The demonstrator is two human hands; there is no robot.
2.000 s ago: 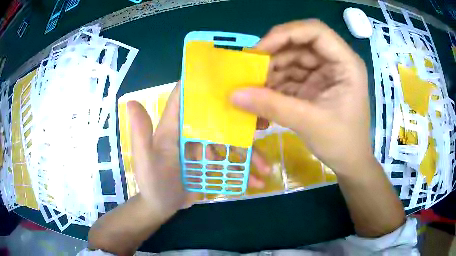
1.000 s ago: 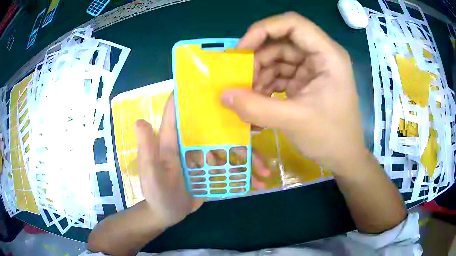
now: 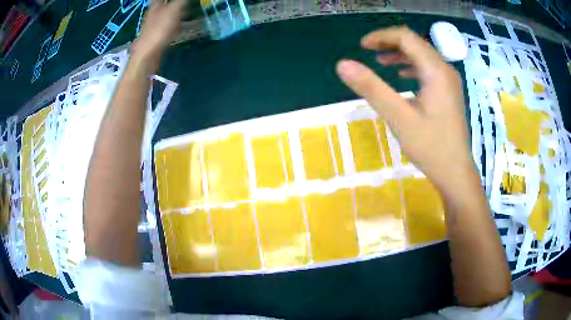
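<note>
A glossy sticker sheet (image 3: 282, 191) with two rows of yellow rectangles lies in front of me. My right hand (image 3: 426, 106) is over its right end, fingers apart and empty. My left hand (image 3: 156, 28) is blurred at the top left, beyond the sheet, its fingers partly cut off by the picture's top edge. A light-blue phone front frame (image 3: 230, 22) shows blurred just right of it, with some yellow at its top. Whether the left fingers touch or hold this frame cannot be told.
White waste lattice heaps lie at the left (image 3: 72, 162) and right (image 3: 494, 125), the right one with yellow scraps (image 3: 523, 122). A small white case (image 3: 448, 41) is beyond the sheet. Several blue frames (image 3: 108, 35) lie at the far left. A speckled strip (image 3: 313, 7) runs along the far side.
My left hand has moved from above the sheet to the far left. The yellow-covered frame is gone from between my hands. My right hand has let go and opened.
</note>
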